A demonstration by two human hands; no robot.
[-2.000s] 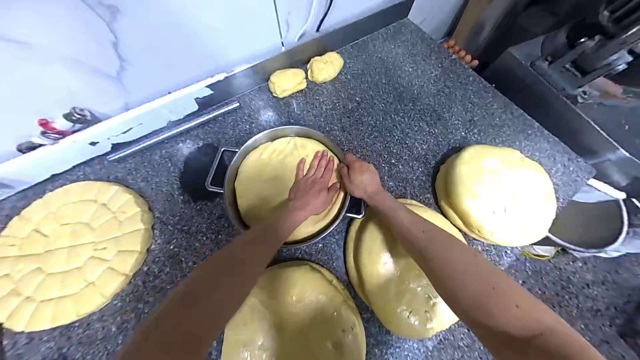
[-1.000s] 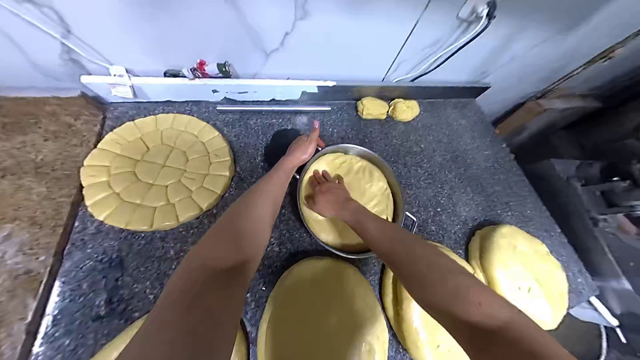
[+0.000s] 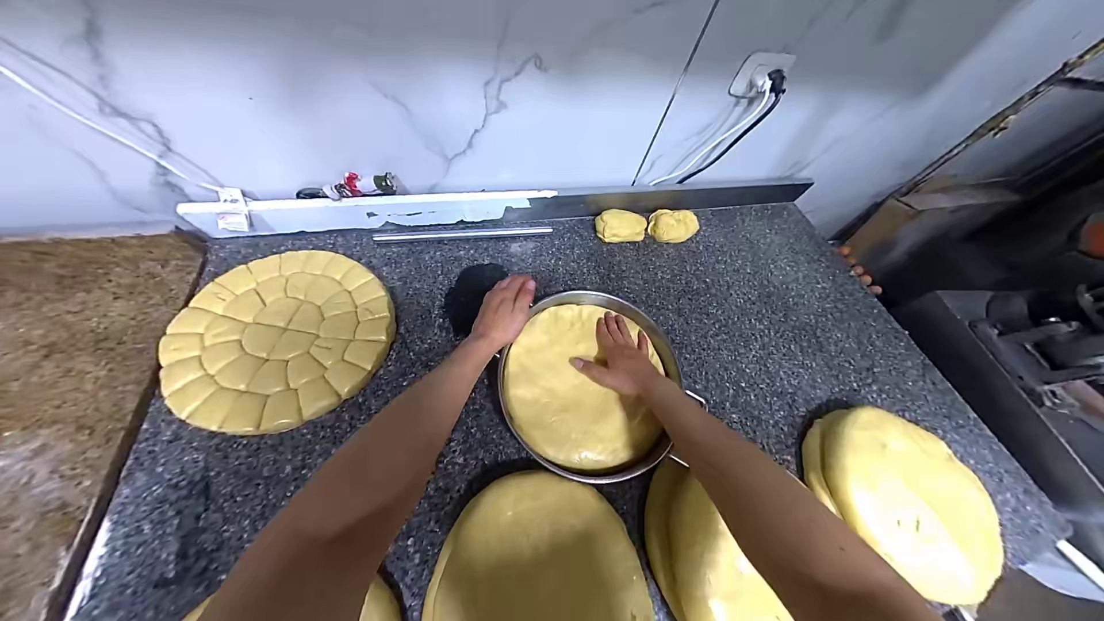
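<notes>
A round metal pan (image 3: 636, 470) with side handles stands on the speckled stone counter, and a flat disc of yellow dough (image 3: 561, 405) fills most of it. My left hand (image 3: 506, 309) rests at the pan's upper left rim; whether its fingers close on the rim or handle is unclear. On the dough's upper right part lies my right hand (image 3: 619, 355), flat with fingers spread. Left of the pan is a big dough round cut into many pieces (image 3: 280, 341). Large smooth dough mounds (image 3: 543, 552) sit in front of the pan, partly behind my forearms.
Two small dough lumps (image 3: 621, 226) (image 3: 674, 226) and a thin metal rod (image 3: 463, 234) lie near the back ledge. Another folded dough mound (image 3: 906, 504) is at the right. A wall socket (image 3: 761, 75) with plugged cables is above. Machinery (image 3: 1048, 345) stands beyond the counter's right edge.
My left hand has gone from the dough to the pan's upper left rim. My right hand has moved from the pan's right rim onto the dough. The view has turned considerably.
</notes>
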